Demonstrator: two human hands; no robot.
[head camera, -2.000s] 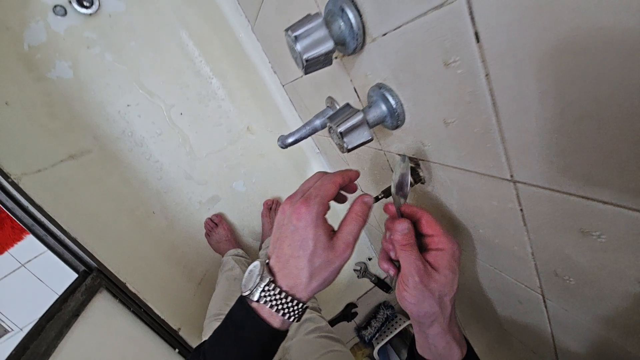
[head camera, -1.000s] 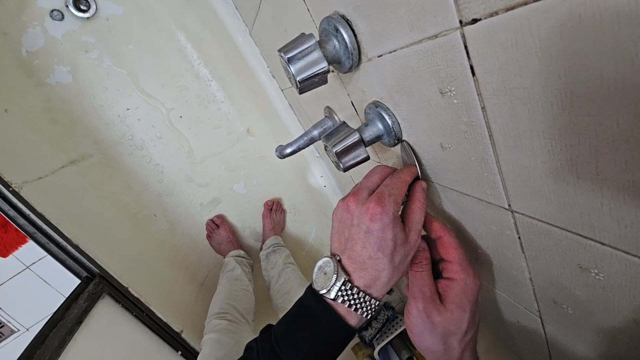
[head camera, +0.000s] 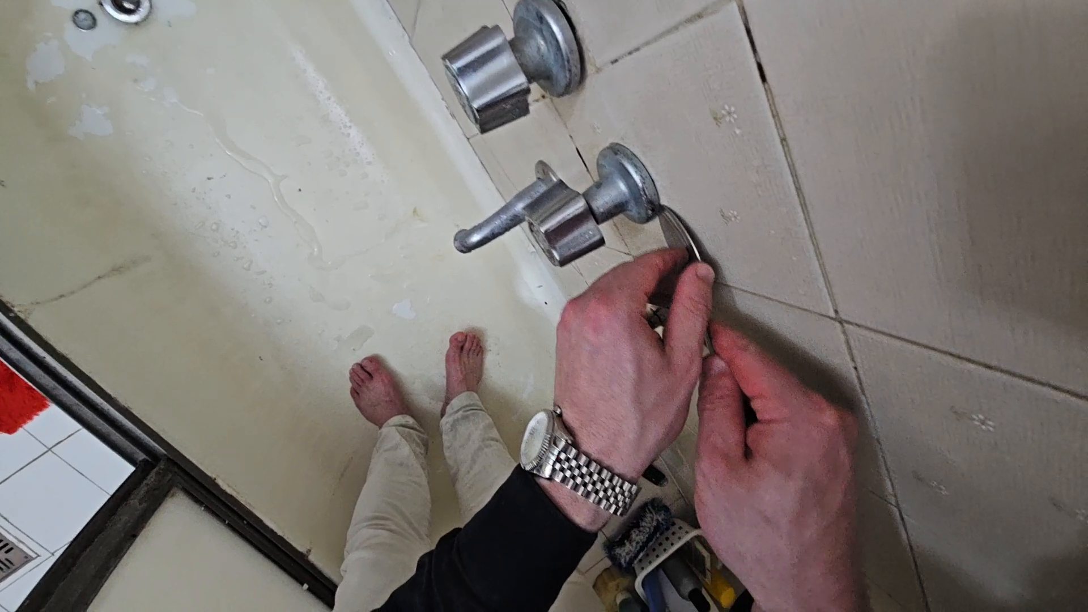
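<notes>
Against the tiled wall, a thin round metal plate (head camera: 680, 235), probably a tap escutcheon, is seen nearly edge-on below the lower tap's flange. My left hand (head camera: 625, 353), with a steel watch on its wrist, pinches its near side between thumb and fingers. The fingertips of my right hand (head camera: 778, 467) are at the plate's lower edge, touching or nearly touching my left hand. Behind my left fingers only a small dark part of the valve fitting (head camera: 656, 316) shows. The lower chrome tap handle (head camera: 565, 225) and its flange (head camera: 627, 183) sit just above.
An upper chrome tap handle (head camera: 486, 78) and a spout-like lever (head camera: 501, 219) project from the wall. My bare feet stand in the worn bathtub (head camera: 212, 340). Below my hands is a perforated plastic basket (head camera: 667, 548) with a brush (head camera: 637, 531) and tools. A dark door track (head camera: 170, 476) runs at left.
My left hand, open beside the valve stem two seconds ago, has moved right onto the metal plate. The plate has gone to the wall, and the stem seen earlier is mostly hidden.
</notes>
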